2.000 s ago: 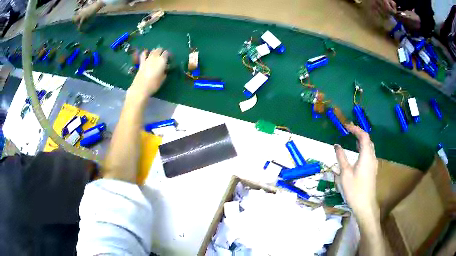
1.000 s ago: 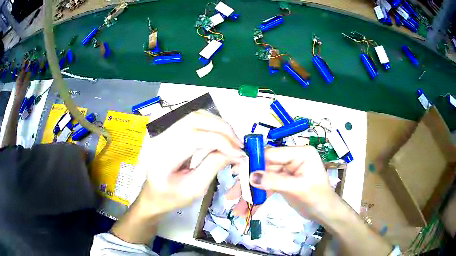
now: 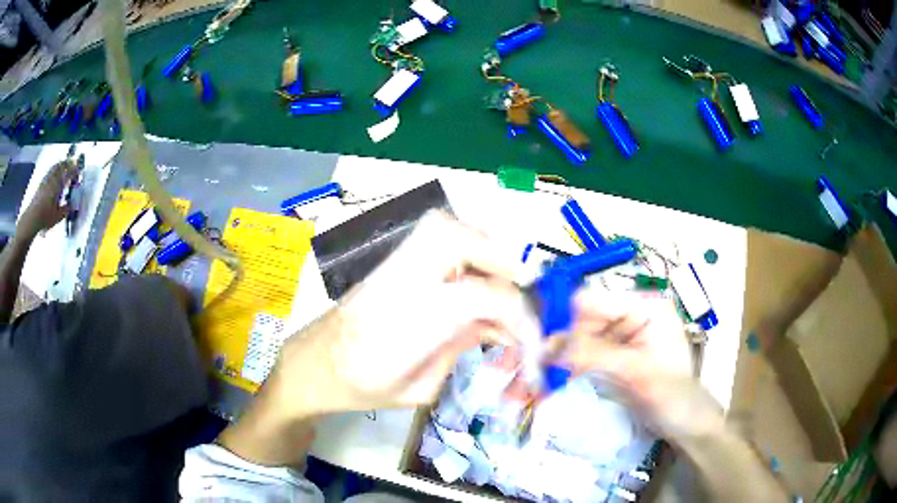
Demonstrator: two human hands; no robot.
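Note:
A blue battery cell is upright over the parts box, blurred, with thin lead wires hanging below it. My right hand grips the cell from the right. My left hand is at the cell's left side with its fingers bent together; whether it holds the cell or a white pad is hidden by blur. The box holds a heap of white paper-like scraps. More blue cells lie behind the box on the white surface, with wires and small green boards.
A green conveyor belt with wired cells runs across the back. A dark block lies behind my left hand. Yellow sheets and a pale hose are at left, near another person's hand. An open carton is at right.
Two seconds ago my hands were apart over the belt's near side; they came together holding a cell. Since one second ago, hands and cell have shifted slightly right in view, as has the bench.

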